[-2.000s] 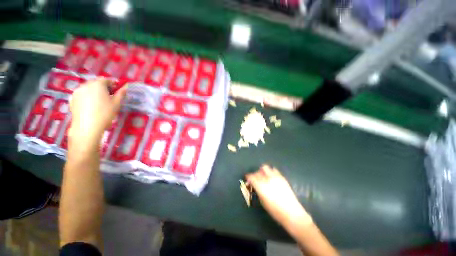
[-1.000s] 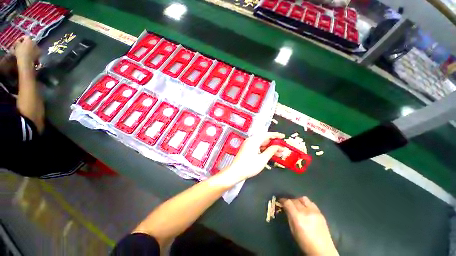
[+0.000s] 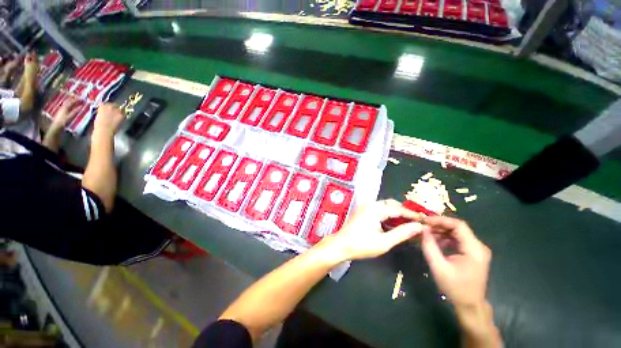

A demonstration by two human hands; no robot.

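My left hand holds a red plastic housing, seen nearly edge-on and mostly covered by the fingers. My right hand meets it at the housing's right end, with thumb and fingers close together there; whether they pinch a small piece is hidden. A heap of small pale strips lies just beyond the hands. A few pale strips lie on the dark green bench nearer me. The blister tray left of my hands holds rows of red housings, with a whitish bare part in its middle row.
A black device end on a grey arm hangs at the right. Beyond the pale edge strip runs a brighter green belt. Another tray of red housings is across it. Other workers sit at the left, with a dark flat device nearby.
The red housing in my left hand has turned nearly edge-on. My right hand has moved up from the near strips to the housing. The view has shifted, showing more of the neighbouring workers.
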